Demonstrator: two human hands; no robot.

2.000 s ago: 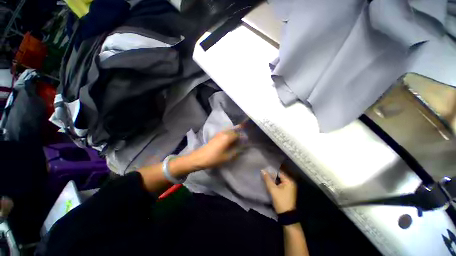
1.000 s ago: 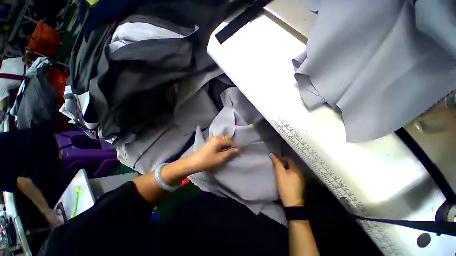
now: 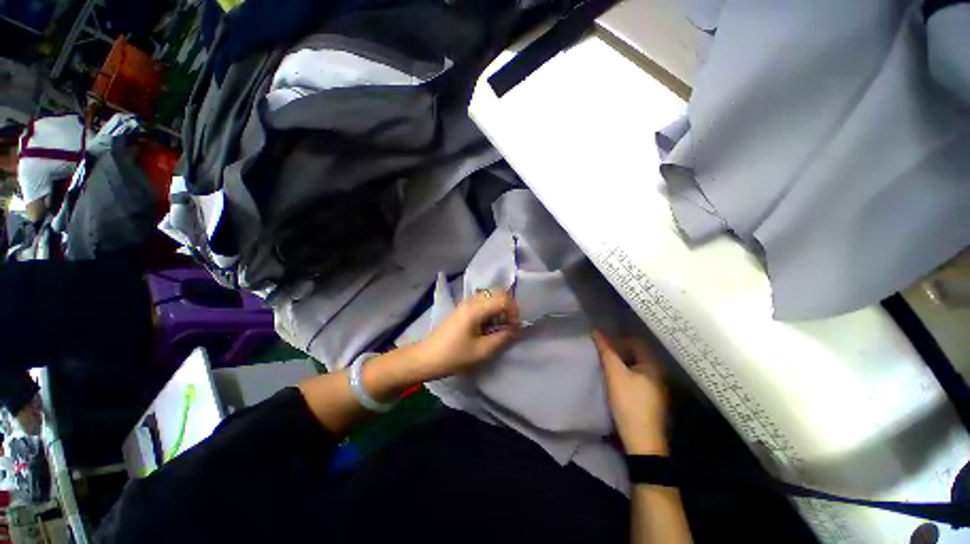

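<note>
A pale grey cut piece (image 3: 537, 367) lies over my lap beside the white machine table. My left hand (image 3: 468, 337), with a white bracelet on its wrist, pinches the upper part of this piece at a fold. My right hand (image 3: 635, 391), with a black band on its wrist, holds the piece's right edge, the thumb on top; its other fingers are partly hidden in shadow. More grey pieces (image 3: 356, 303) lie under and beyond my left hand. A black strip (image 3: 851, 497) runs from near my right wrist across the table corner.
The white table (image 3: 638, 213) has ruler markings along its near edge. Large grey panels (image 3: 840, 159) drape over its far side. A dark grey and white garment pile (image 3: 330, 159) is at the upper left. A purple stool (image 3: 207, 319) and a white box-like surface (image 3: 186, 409) are at left.
The view has shifted, so the table and pile sit further right. My left hand has gone from a blurred motion over the cloth to a pinch on it. My right hand stays at the edge.
</note>
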